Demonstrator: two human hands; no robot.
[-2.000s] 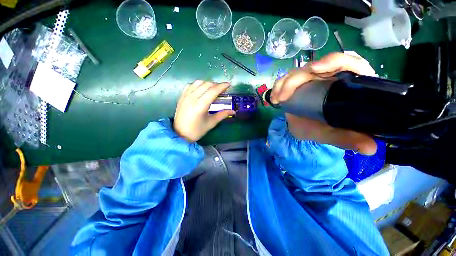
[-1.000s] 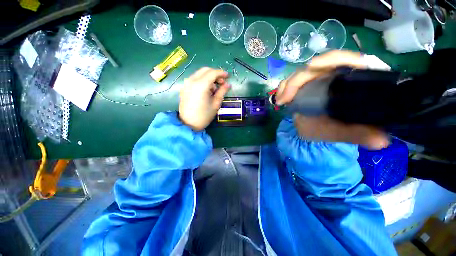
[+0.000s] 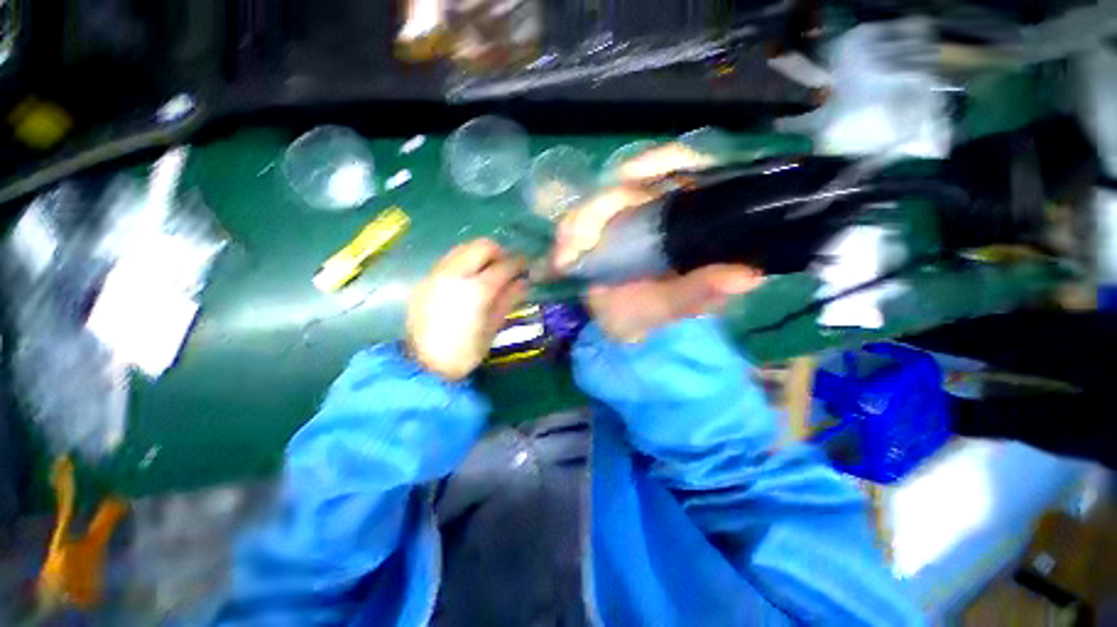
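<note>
The frame is blurred. A smartphone body (image 3: 524,334) with a yellow-edged white label lies on the green mat in front of me, partly covered by my hands. My left hand (image 3: 463,306) is at its left end with fingers bent together; whether it pinches something small is not clear. My right hand (image 3: 631,245) is closed around the electric screwdriver (image 3: 735,221), over the phone's right end. The driver's front points left, toward my left fingertips. Its bit is too blurred to see.
Clear screw cups (image 3: 486,156) stand in a row behind the hands. A yellow-handled tool (image 3: 363,250) lies to the left. Plastic bags with a white card (image 3: 153,300) are at the far left. A white cloth (image 3: 860,276) lies at right. A blue basket (image 3: 884,410) is below the bench edge.
The whole view has shifted and blurred. My right hand has moved the screwdriver left, over the phone's right end and close to my left fingers. My left hand had earlier let go of the phone.
</note>
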